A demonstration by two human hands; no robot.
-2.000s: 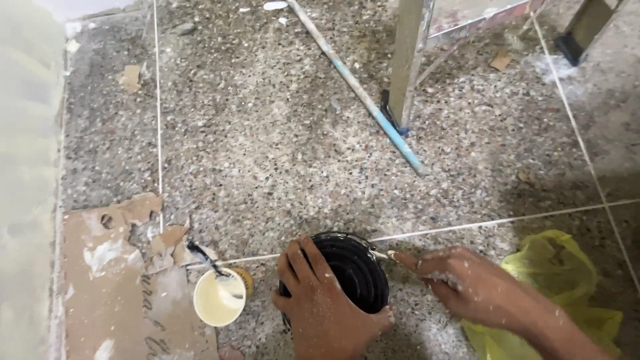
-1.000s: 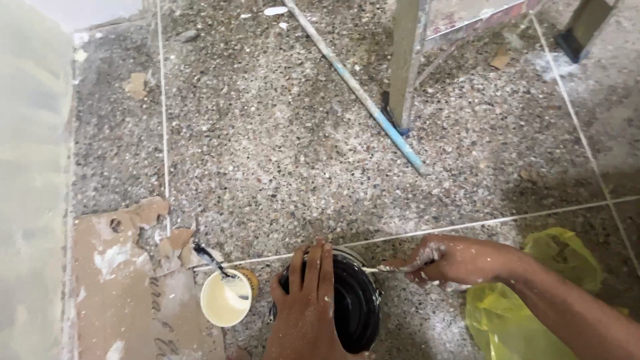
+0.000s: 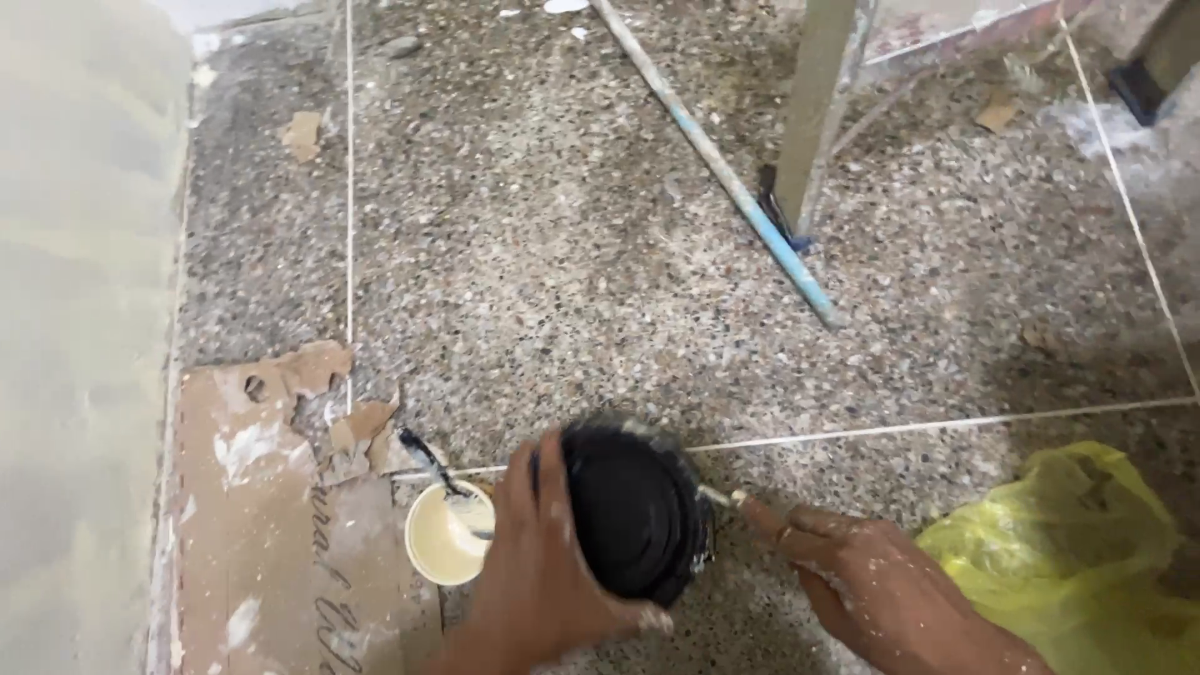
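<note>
A round black container (image 3: 633, 511) is near the bottom centre, blurred, its dark face towards me. My left hand (image 3: 539, 562) grips its left side, fingers over the upper edge and thumb at the lower edge. At its right edge my right hand (image 3: 867, 572) holds a thin, pale tool (image 3: 720, 496), whose far end meets the container's rim; its kind cannot be told. A cream paper cup (image 3: 427, 534) stands just left of my left hand, with a paint-smeared brush (image 3: 431, 461) or similar dark-handled tool leaning in it.
Paint-stained cardboard (image 3: 244, 572) lies at the lower left beside the wall (image 3: 84, 328). A yellow plastic bag (image 3: 1059, 553) is at the lower right. A blue and white pole (image 3: 727, 173) lies on the speckled floor against a ladder-like leg (image 3: 811, 122); another leg (image 3: 1153, 61) stands at the upper right.
The black container has tilted in my left hand, so its open inside, seen earlier, is no longer plain. My right hand remains at its right side with the thin tool.
</note>
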